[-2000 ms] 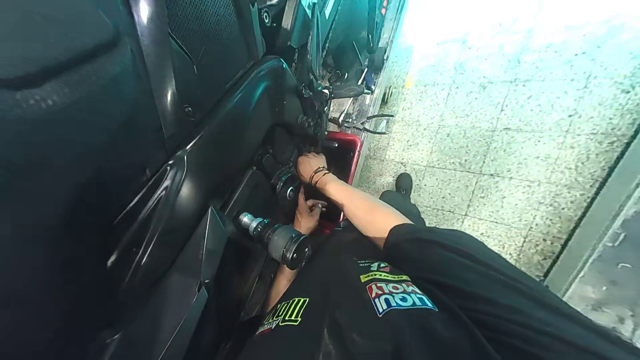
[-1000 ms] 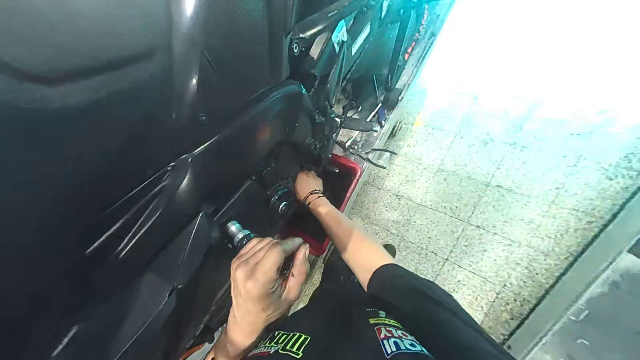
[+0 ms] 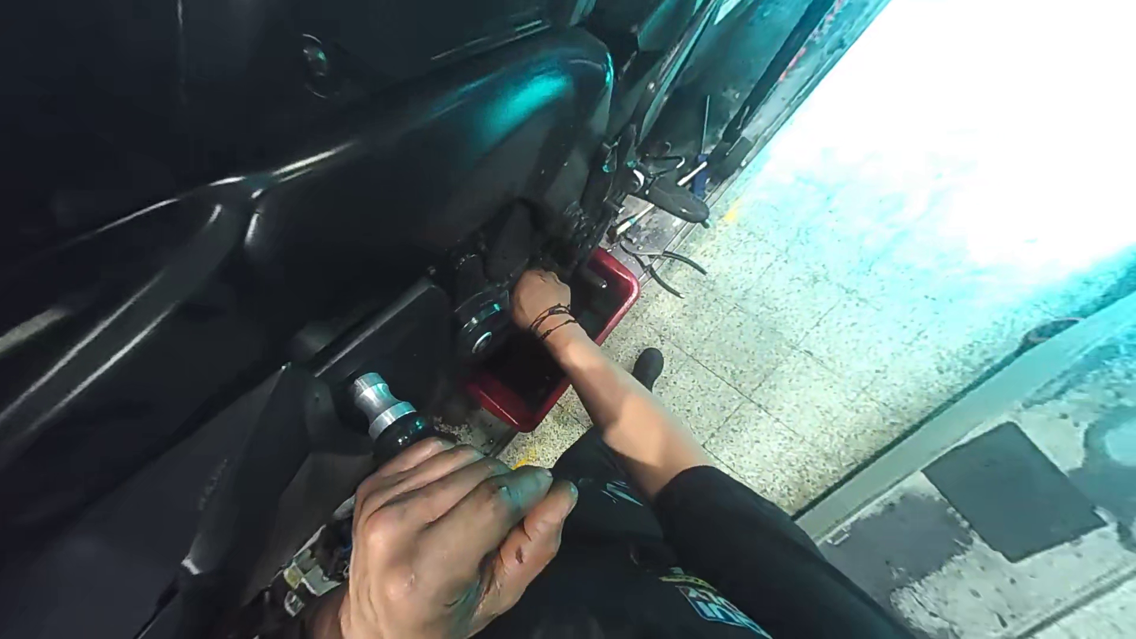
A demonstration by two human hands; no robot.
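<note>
My left hand [image 3: 457, 532] is near the camera, back of the hand up, fingers curled and thumb beside the index finger. It covers much of a black cylindrical part with a silver metal end [image 3: 377, 399]; whether it grips that part cannot be told. My right hand [image 3: 540, 297], with dark cord bracelets at the wrist, reaches in beside a black ringed cylindrical part [image 3: 481, 324]. Its fingertips are hidden among dark parts of the vehicle, so any hold is out of sight. Below lies a red tray [image 3: 626, 288] with a dark inside.
Glossy black vehicle bodywork [image 3: 399, 160] fills the left. Past the tray lie pliers with dark handles [image 3: 666, 266] and other tools. A shoe [image 3: 650, 366] stands on the speckled tile floor [image 3: 781, 382]. A raised edge [image 3: 941, 426] crosses the right side.
My left hand has come away from beside my right hand, back towards the camera, and now lies over the silver-ended part. The right hand stays near the ringed part. The view has moved closer.
</note>
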